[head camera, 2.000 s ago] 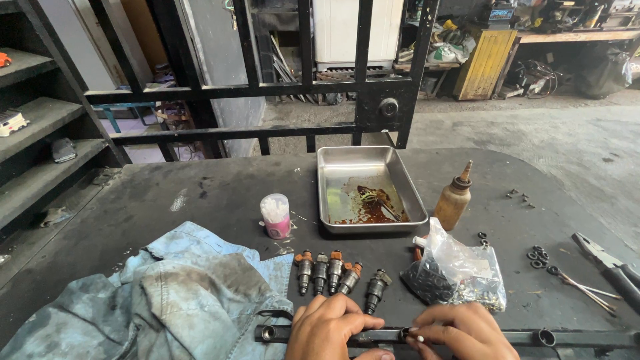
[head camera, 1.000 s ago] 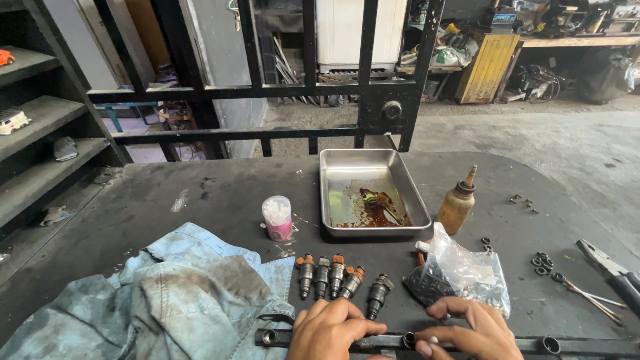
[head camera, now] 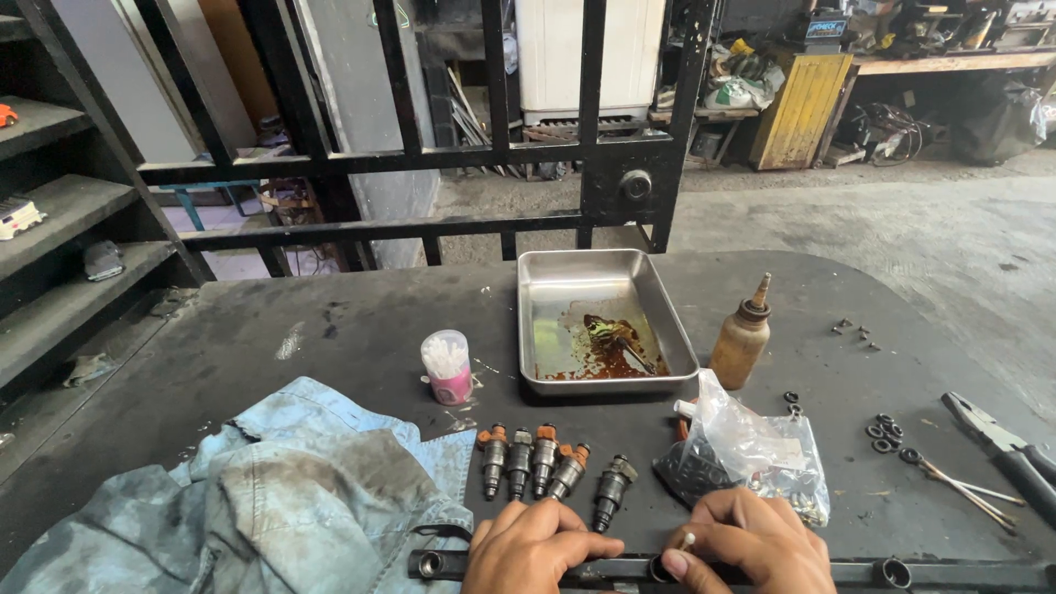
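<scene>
A black metal fuel rail (head camera: 940,575) with round ports lies along the table's near edge. My left hand (head camera: 532,549) rests over it and grips it left of the middle port. Between thumb and forefinger of my right hand (head camera: 742,549) is a cotton swab (head camera: 687,540), its white tip up, beside that port. Several fuel injectors (head camera: 544,458), some with orange connectors, lie just beyond my left hand. A clear plastic bag (head camera: 751,437) of small parts is beyond my right hand. A tub of cotton swabs (head camera: 447,367) stands farther back.
A stained blue cloth (head camera: 305,487) covers the table's left side. A steel tray (head camera: 693,351) with brown liquid stands at the back, beside a brown squeeze bottle (head camera: 740,346). Black rubber rings (head camera: 885,433), used swabs (head camera: 973,499) and pliers (head camera: 1002,441) lie right. A black metal gate (head camera: 495,157) stands behind.
My right hand has shifted slightly at the middle port, and the swab's white tip now points up. My left hand stays on the fuel rail.
</scene>
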